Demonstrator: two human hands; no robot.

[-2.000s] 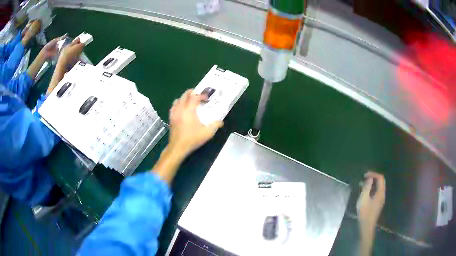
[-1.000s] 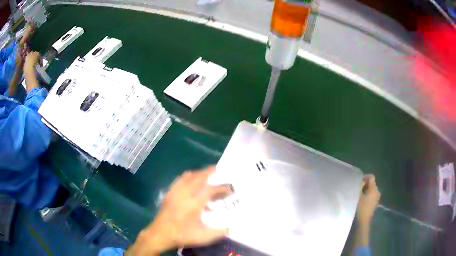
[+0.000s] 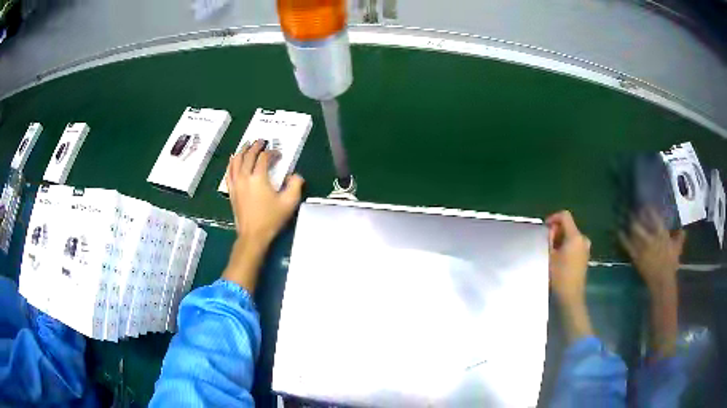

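Observation:
My left hand [image 3: 259, 191] is on a white boxed smartwatch [image 3: 291, 131] on the green belt, left of the signal light pole. Its fingers lie over the box and the thumb is at its right edge. The silver scale platform [image 3: 414, 311] in front of me is bare. My right hand [image 3: 564, 251] is at the platform's right edge with curled fingers; its grip is unclear. A leaning stack of white boxes [image 3: 88, 255] stands left of the scale.
Another white box [image 3: 190, 147] lies beside the held one, with narrower-looking boxes [image 3: 66, 151] farther left. The signal light [image 3: 320, 64] rises behind the scale. At right, a neighbour's blurred hand [image 3: 658, 243] is at a dark box [image 3: 655, 187] near white boxes [image 3: 685, 179]. A blue sleeve is at left.
The box is off the scale. My left hand has moved from the platform to the belt with a box under it. My right hand stays at the platform's right edge. The view has turned.

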